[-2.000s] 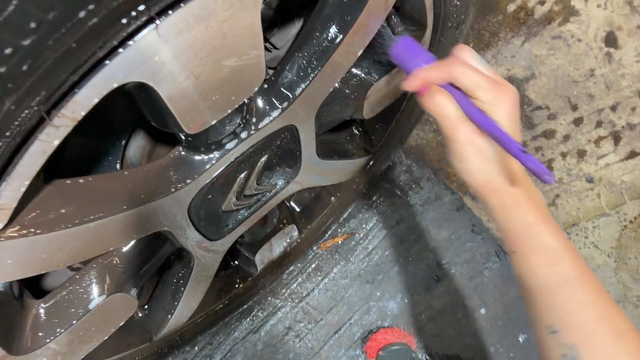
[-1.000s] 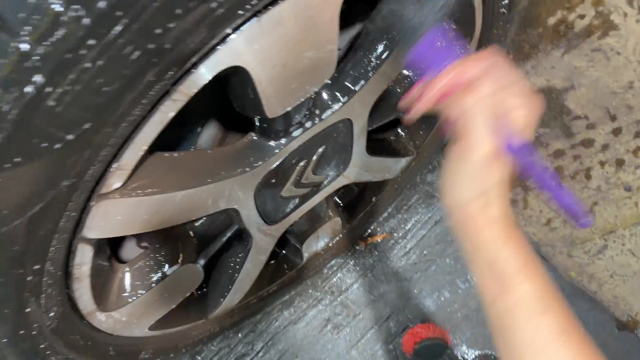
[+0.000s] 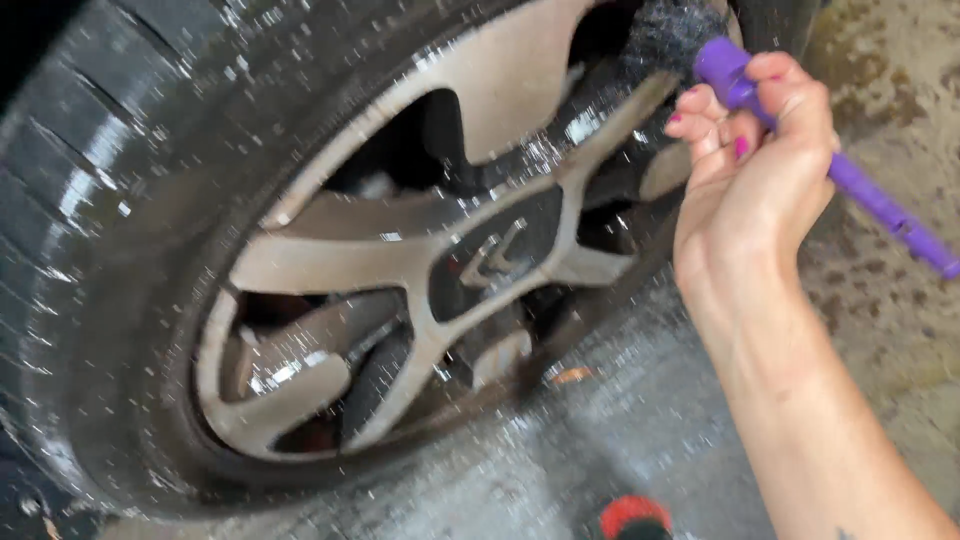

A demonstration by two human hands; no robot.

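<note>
My right hand (image 3: pixel 757 142), at the upper right, is closed around the purple plastic handle (image 3: pixel 870 191) of a wheel brush. The brush's dark bristles (image 3: pixel 671 34) are at the upper right part of an alloy wheel (image 3: pixel 330 262), over a gap between spokes. Wet, dark and silver spokes surround the centre cap (image 3: pixel 495 255), which bears a double-chevron emblem. A black tyre (image 3: pixel 112 300) wraps the wheel, with bright water drops or suds over it. Motion blurs the view, and the bristle tips are partly hidden. My left hand is not in view.
A round red-and-black brush or pad (image 3: pixel 634 517) lies on the wet floor at the bottom edge. A small orange-brown scrap (image 3: pixel 572 374) lies beside the tyre. Stained, wet concrete (image 3: pixel 877 315) runs along the right side.
The purple brush, held in my right hand throughout, has shifted about at the upper right of the wheel. The view has moved so that more of the tyre shows on the left.
</note>
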